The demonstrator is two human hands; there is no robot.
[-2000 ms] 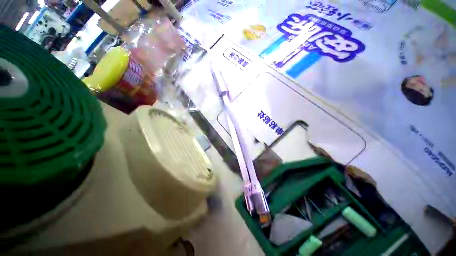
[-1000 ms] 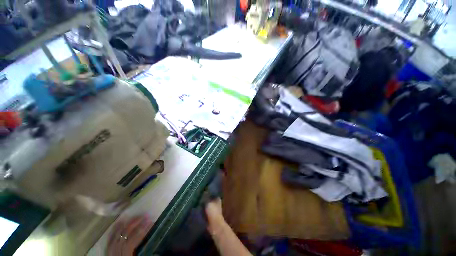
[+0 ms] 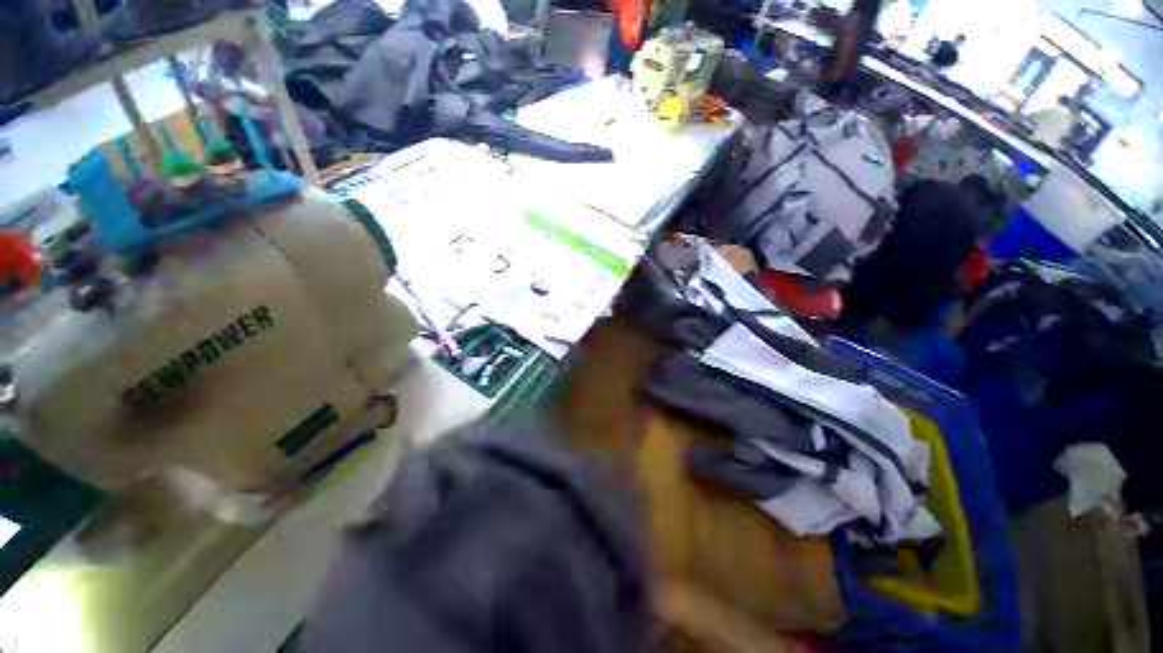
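A dark grey fabric piece (image 3: 491,542) is raised at the bottom centre, blurred, covering part of the white table and its green edge. A blurred strip of my right hand or forearm (image 3: 714,619) shows at the bottom, just right of the fabric; the fingers are hidden or cut off, so its grip cannot be told. My left hand is not in view. The beige sewing machine (image 3: 217,344) with SEWPOWER lettering stands at the left, its lamp glare on the table below.
The green accessory tray (image 3: 491,361) sits at the table edge. A brown wooden board (image 3: 733,542) lies to the right. Grey and dark pieces (image 3: 816,408) lie over a blue crate (image 3: 999,510) with a yellow basket (image 3: 959,542). Dark cloth (image 3: 383,83) is heaped behind.
The view has swung from the tray close-up to the machine and crate. The dark grey fabric has risen into view. My left hand has gone out of view; my right arm is lower and further right.
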